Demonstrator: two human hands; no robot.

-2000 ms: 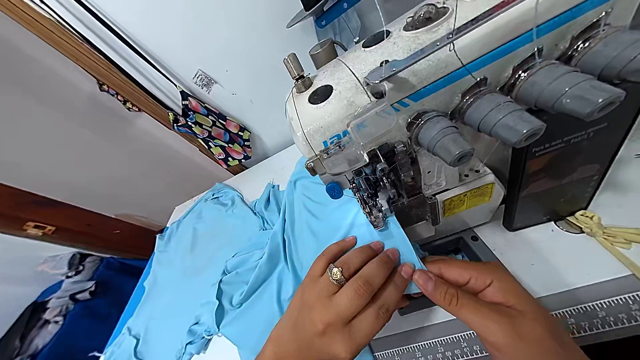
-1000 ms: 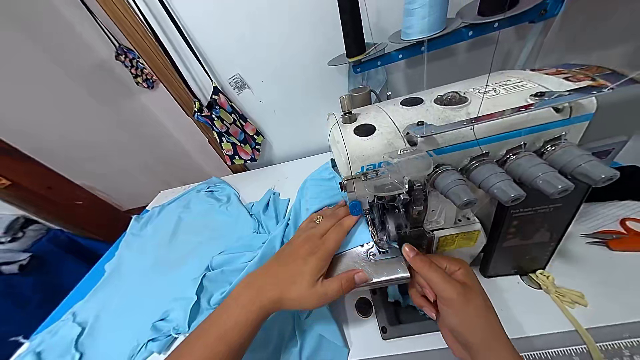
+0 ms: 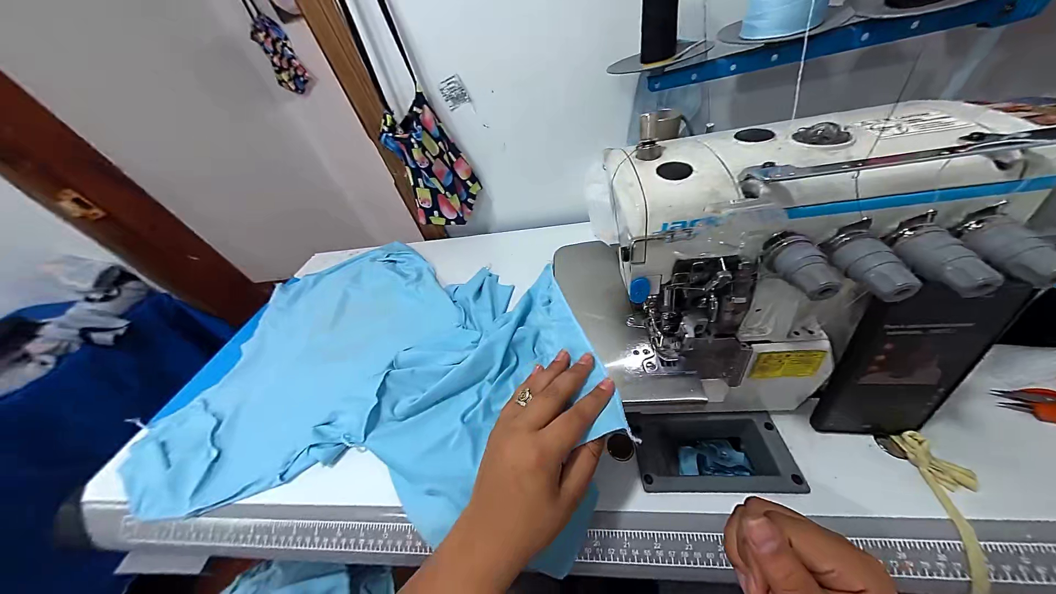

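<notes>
Light blue fabric [image 3: 330, 330] with stitched edges lies spread and wrinkled left of a white Jack overlock sewing machine [image 3: 701, 214]. My left hand [image 3: 544, 445], with a ring on one finger, presses on the fabric near its right edge; the thumb is partly tucked at the cloth. That edge rests beside the metal work plate [image 3: 590, 297], apart from the needle and presser foot area. My right hand [image 3: 800, 549] is curled at the table's front edge, away from the cloth. Whether something small is between its fingers is hidden.
A dark recessed tray [image 3: 652, 474] holds blue scraps. A phone [image 3: 907, 363] leans against the machine, with a cream tie [image 3: 936, 466] and orange-handled scissors [image 3: 1041, 404] to the right. A measuring tape [image 3: 676, 549] runs along the front edge. Thread cones [image 3: 784, 16] stand behind.
The fabric and my left hand have moved left, away from the presser foot. My right hand has left the machine's front and come down toward the table edge. The view has shifted.
</notes>
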